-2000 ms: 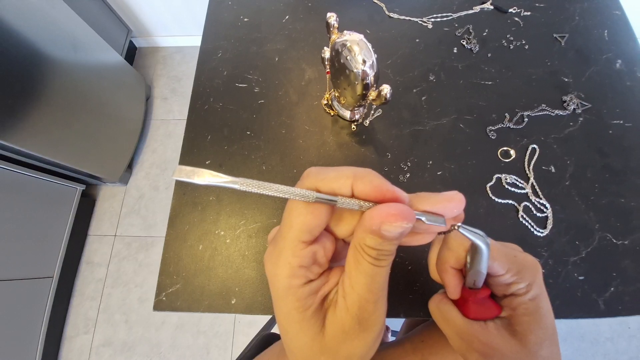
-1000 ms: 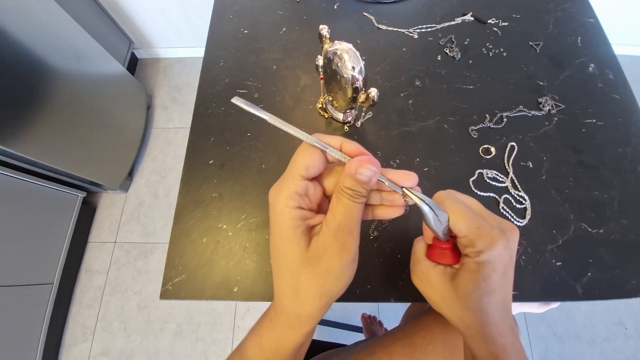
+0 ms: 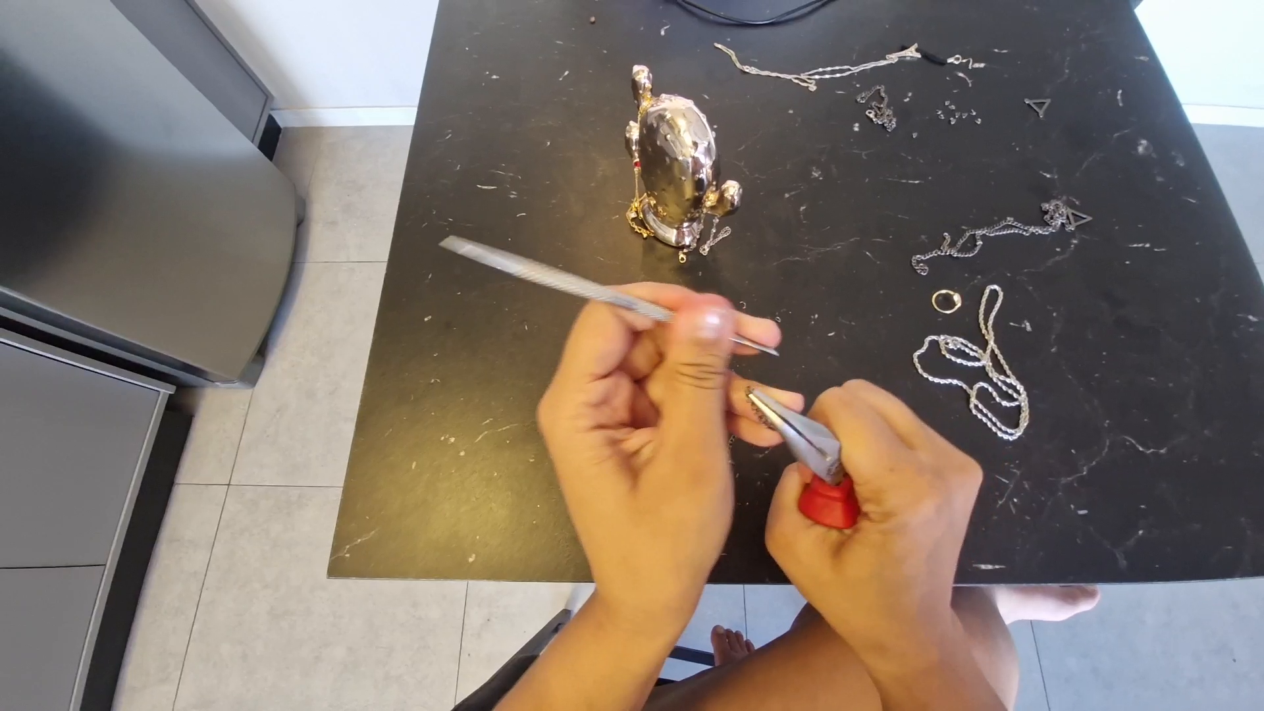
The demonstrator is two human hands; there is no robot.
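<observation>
My left hand [image 3: 652, 425] grips a thin metal tool with a knurled handle [image 3: 563, 279] between thumb and fingers; its flat end points up and left. My right hand [image 3: 879, 504] is closed around red-handled pliers [image 3: 805, 434], whose narrow metal jaws reach the lower fingertips of my left hand. A small piece of dark chain [image 3: 752, 403] shows at the jaw tips; whether the jaws grip it I cannot tell. Beyond my hands stands a shiny metallic figurine [image 3: 679, 163] with fine chains hung on it.
On the black table [image 3: 474, 395] at right lie a silver rope chain [image 3: 999, 380], a gold-coloured ring [image 3: 946, 300], a dark chain with a triangle pendant [image 3: 1007, 229], a loose triangle [image 3: 1037, 107] and small links [image 3: 958, 114]. Another chain [image 3: 839, 71] and a black cable [image 3: 755, 18] lie farther back.
The metal tool's inner end has come away from the pliers' jaws, which it was beside one second ago. Both hands keep hold of their tools.
</observation>
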